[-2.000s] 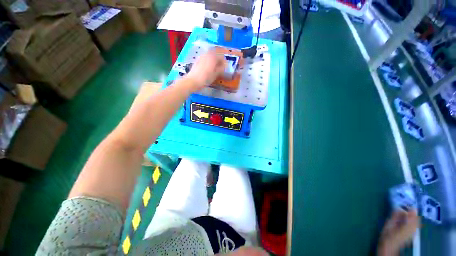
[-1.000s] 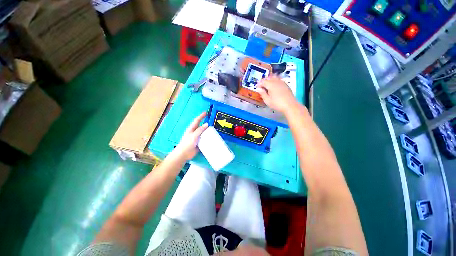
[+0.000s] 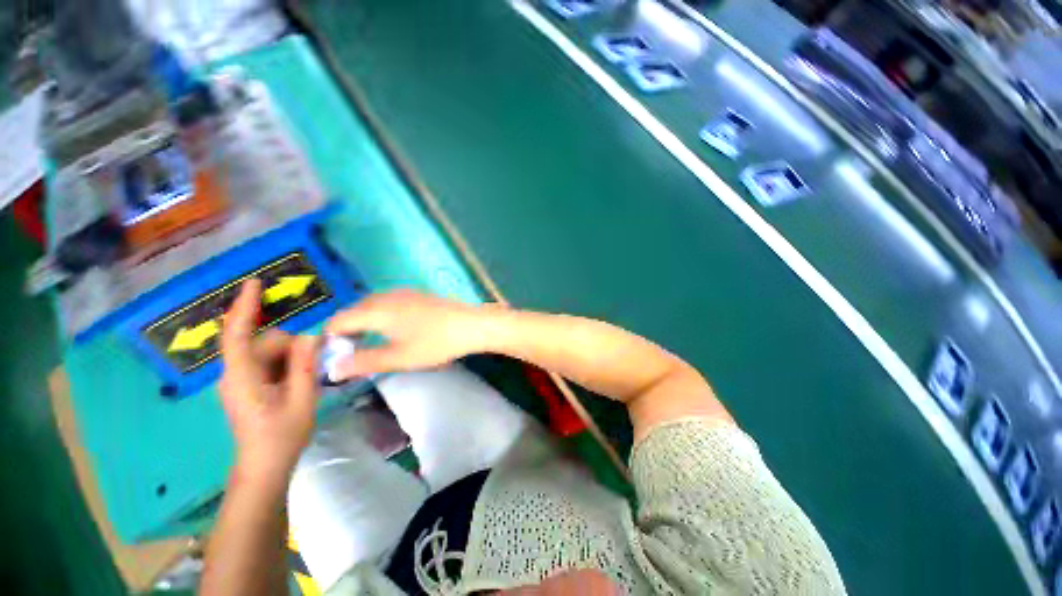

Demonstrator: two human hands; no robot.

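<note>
My left hand (image 3: 270, 378) is over the front of the blue press base (image 3: 332, 250), index finger raised. My right hand (image 3: 402, 332) meets it above my lap, its fingers on a small whitish piece (image 3: 339, 359). The piece lies between the two hands and is mostly hidden; whether my left hand also grips it, I cannot tell. A plastic housing (image 3: 155, 186) sits in the orange-brown fixture (image 3: 181, 224), blurred. The left hand partly covers the black label with yellow arrows; the red button does not show.
The grey press head (image 3: 99, 58) is behind the fixture at upper left. The long dark-green bench (image 3: 524, 233) runs along my right. Beyond its white edge line, several housings, one of them nearer the middle (image 3: 773, 183), lie on the conveyor belt (image 3: 862, 274).
The view has swung right. My right hand has left the fixture and come to my left hand with a small piece. The white sheet in my left hand no longer shows.
</note>
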